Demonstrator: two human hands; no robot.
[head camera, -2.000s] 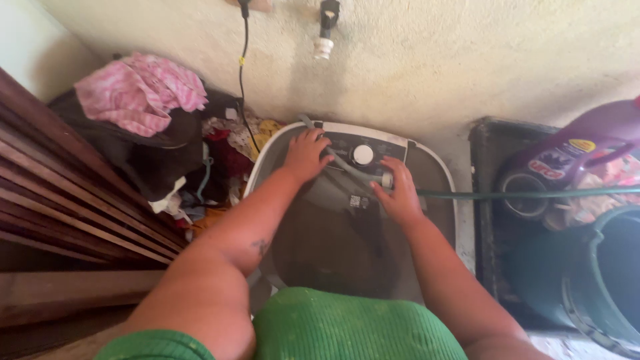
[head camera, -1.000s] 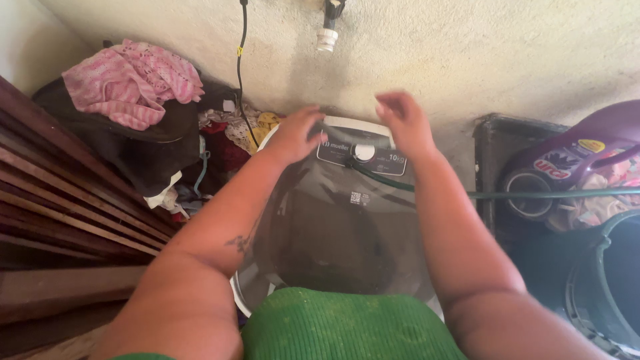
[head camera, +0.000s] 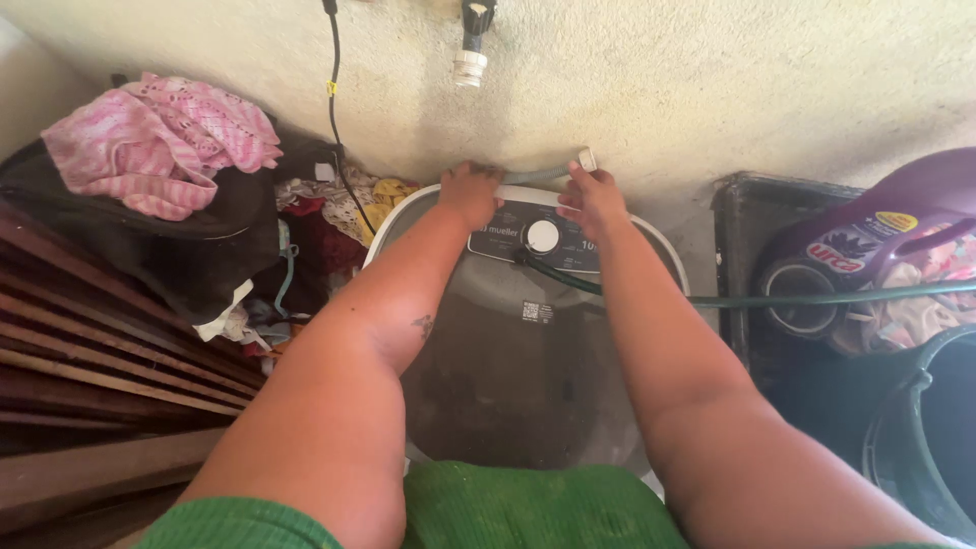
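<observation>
A grey corrugated drain hose (head camera: 534, 175) runs behind the rear edge of a Mueller washing machine (head camera: 526, 381). My left hand (head camera: 470, 197) is at that rear edge, over the hose's left part; its fingertips are partly hidden, so its hold is unclear. My right hand (head camera: 595, 200) has its thumb and finger on the hose near its pale end piece (head camera: 587, 159). Between my hands is the control panel with a white knob (head camera: 543, 236). A dark green garden hose (head camera: 732, 303) lies across the lid, its end by the knob.
A white-ended tap fitting (head camera: 470, 69) and a black cable (head camera: 335, 114) hang at the wall. Left are a pink cloth (head camera: 164, 145), piled clothes (head camera: 328, 236) and wooden slats (head camera: 114, 343). Right are a black basin (head camera: 733, 229), a purple Urca bottle (head camera: 877, 206) and a dark green bucket (head camera: 903, 412).
The grey hose lay across the control panel two seconds ago; now it is behind the panel, along the wall. My right hand, raised one second ago, is lower and at the hose's end.
</observation>
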